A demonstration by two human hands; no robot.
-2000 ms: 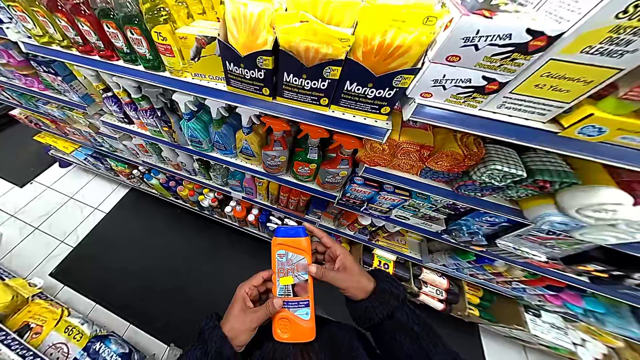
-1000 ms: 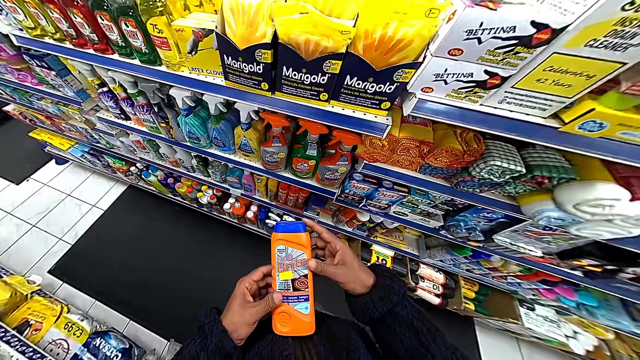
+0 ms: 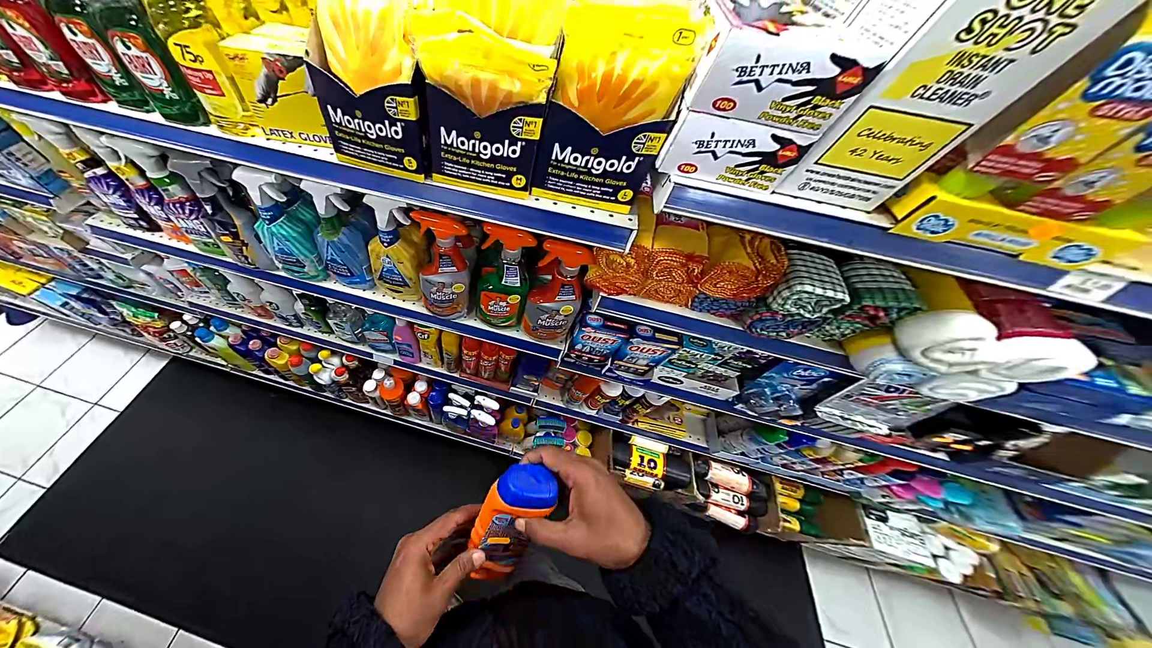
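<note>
Both hands hold an orange plastic cleaner bottle (image 3: 501,526) with a blue cap, in front of my body at the lower middle. Its cap leans toward me and its printed label is seen at a slant. My left hand (image 3: 427,569) grips the lower part from the left, thumb on the front. My right hand (image 3: 589,515) holds the upper part from the right, its thumb across the label and fingers behind the cap. The fingers behind the bottle are partly hidden.
Shelves ahead hold packs of yellow kitchen gloves (image 3: 486,135), trigger spray bottles (image 3: 445,270), boxed vinyl gloves (image 3: 738,148), rolled cloths (image 3: 945,342) and a drain cleaner box (image 3: 900,117). A black mat (image 3: 225,486) lies on white floor tiles (image 3: 54,387) below.
The bottle has tilted and turned in my hands; its front label faced me squarely before, and now the blue cap's top shows. Both hands still hold it.
</note>
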